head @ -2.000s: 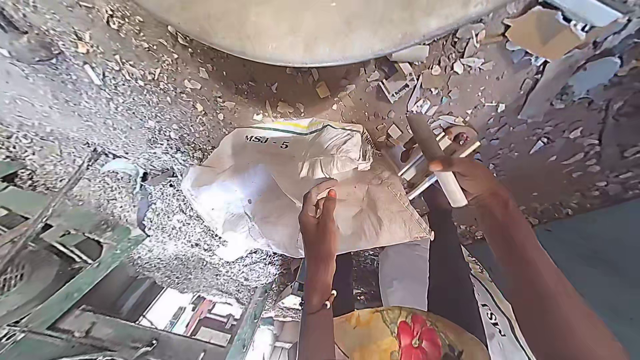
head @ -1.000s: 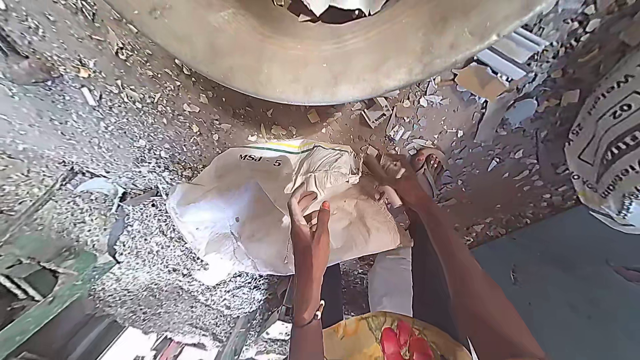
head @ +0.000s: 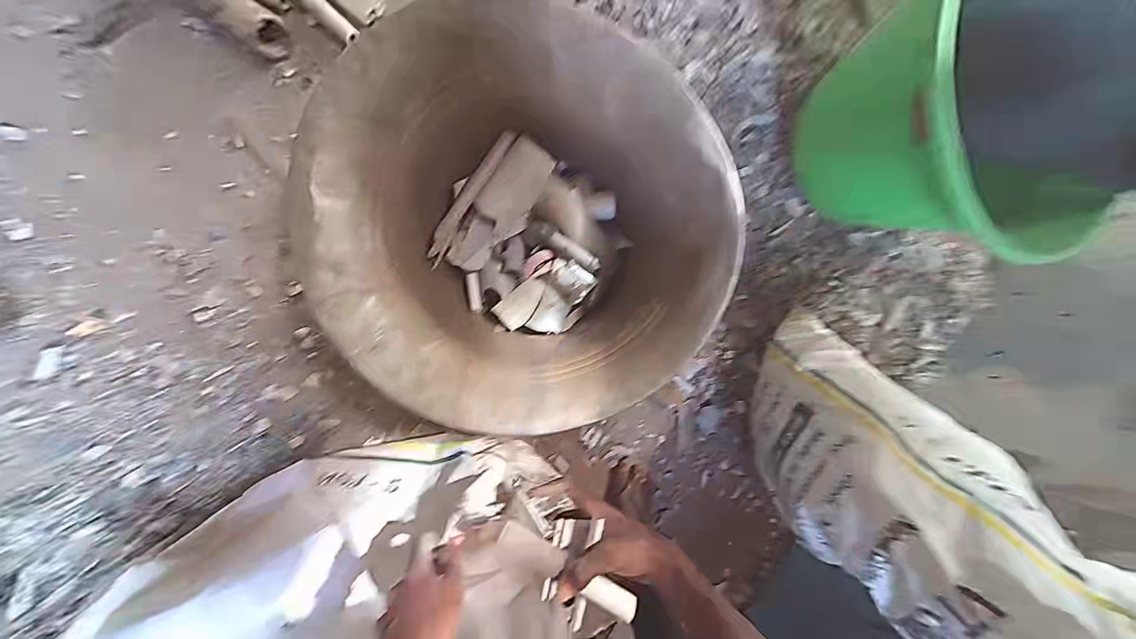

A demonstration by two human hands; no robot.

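At the lower middle, my right hand (head: 617, 541) curls around several pale broken scraps and short tube pieces (head: 611, 596) by the mouth of a white woven sack (head: 266, 524). My left hand (head: 426, 590), blurred and partly cut off by the bottom edge, is against the sack and the scraps; its grip cannot be made out. Just beyond both hands stands a wide round metal basin (head: 497, 390) with sloping walls. Flat pieces (head: 519, 182), short tubes and other scraps lie at its bottom.
A green plastic tub (head: 870, 151) is at the upper right. Below it lies another printed woven sack (head: 896, 470) with a yellow stripe. Small debris covers the ground (head: 177, 293) on the left. Tube pieces (head: 328, 18) lie behind the basin.
The view has swung up to the basin, showing its inside and the green tub. Pale scraps now show between my hands at the sack, where one second ago mostly bunched fabric was seen.
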